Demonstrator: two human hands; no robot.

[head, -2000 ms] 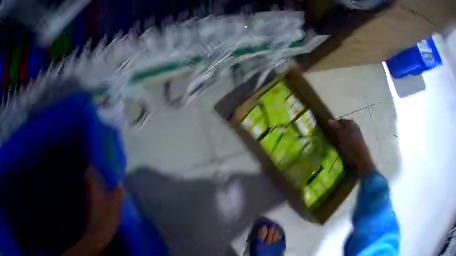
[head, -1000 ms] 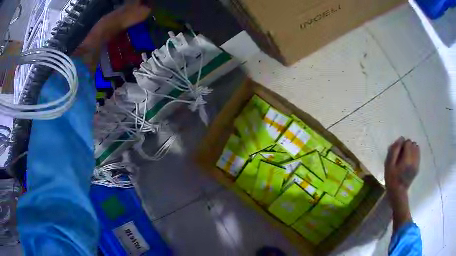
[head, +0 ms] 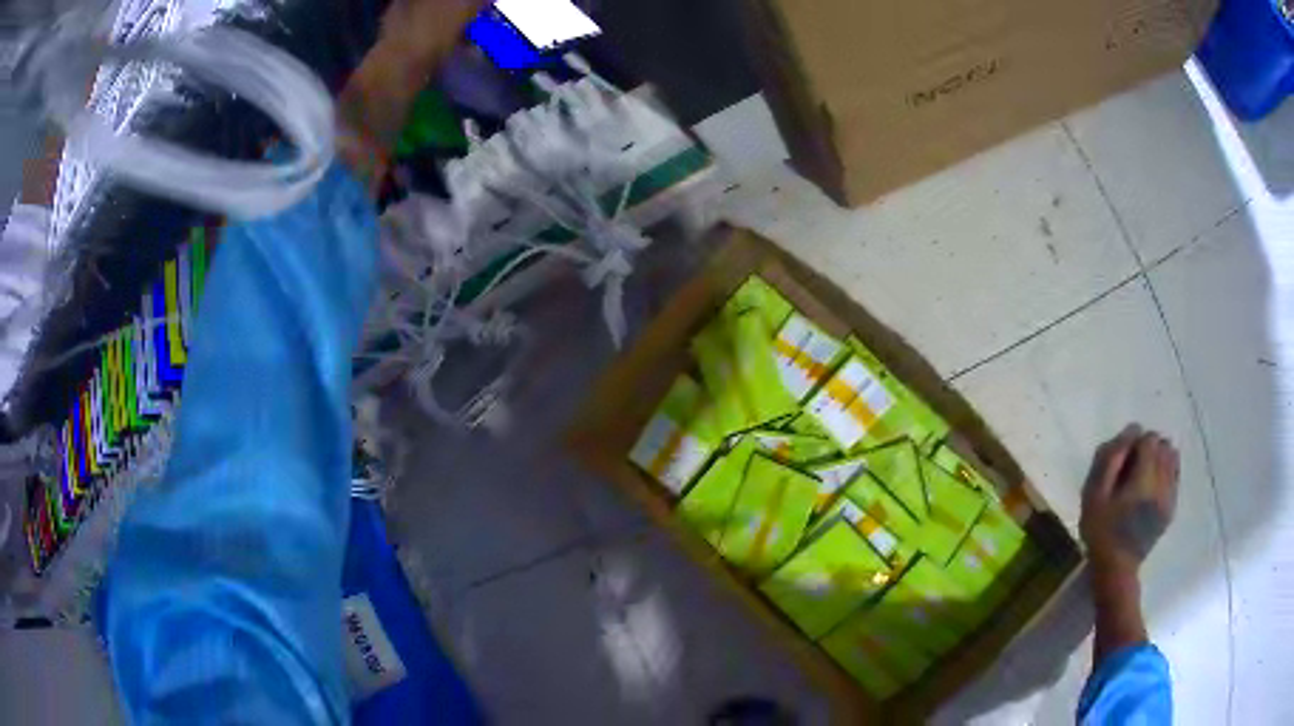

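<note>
My left hand reaches into the dark rack at the top left, blurred and cut by the upper edge; its fingers and any hold are hidden. Lit phone screens, one white and one blue, show just right of it. The open battery carton stands on the floor, full of lime-green batteries lying in overlapping layers. My right hand is right of the carton, low over or on the floor, its fingers curled in with nothing visible in them.
White cables hang from the connector rail. A cable loop hangs over my left arm. Upright phones with coloured screens fill the left rack. The blue tote is at bottom left, a large carton at top right, a blue bin beyond.
My left hand has left the blue tote and is up in the rack. My right hand has moved off the carton's edge to the right. The view has shifted, showing the large carton and rack phones.
</note>
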